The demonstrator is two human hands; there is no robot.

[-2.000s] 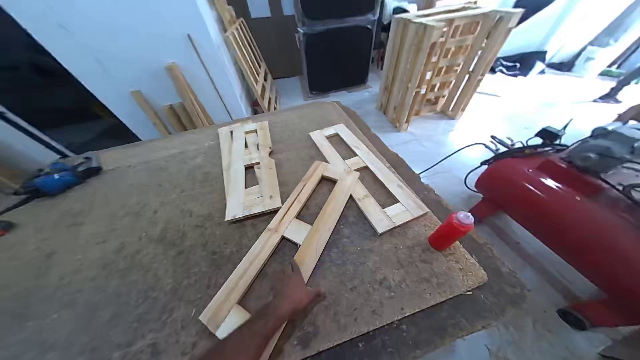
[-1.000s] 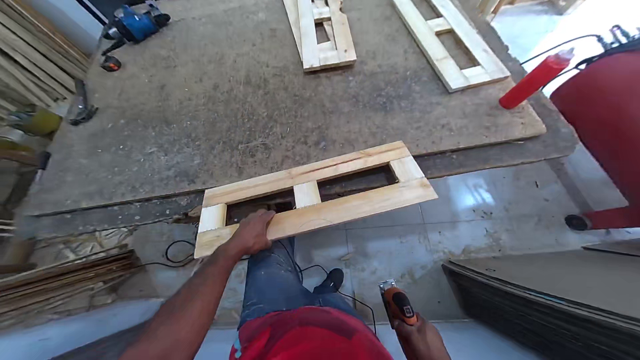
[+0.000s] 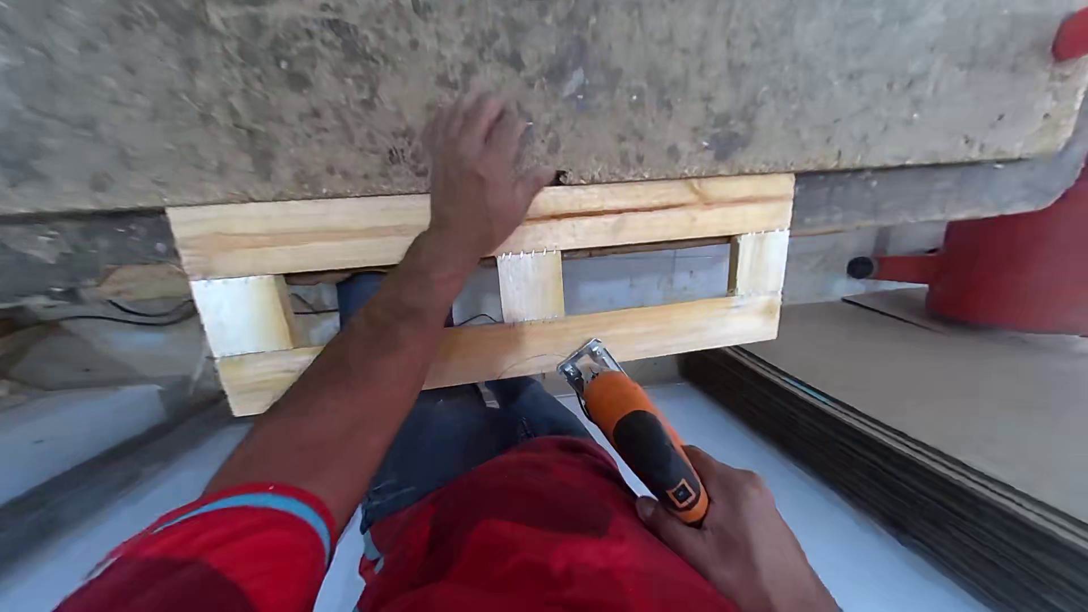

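Observation:
A pale wooden frame (image 3: 663, 331) with two openings lies along the near edge of the worktable and juts out over the floor. My left hand (image 3: 480, 170) is blurred over the frame's far rail and the table edge, fingers somewhat spread; the forearm crosses the left opening. An orange and black jigsaw (image 3: 646, 438) is in my right hand (image 3: 731, 518), which is wrapped around its rear. The jigsaw's metal shoe touches or hovers at the near rail, right of the middle crosspiece (image 3: 531, 285); which one cannot be told. A faint curved line shows on that rail.
The worn worktable (image 3: 340, 102) spans the far side, with part of a red object (image 3: 1073, 36) at its right corner. A stack of boards (image 3: 960, 399) stands at right, near a red tank (image 3: 1011, 263). Black cables (image 3: 149, 316) run at left, below table height.
My left hand has moved from the frame's near rail to its far side. The jigsaw in my right hand has come up to the near rail. The view is closer to the frame.

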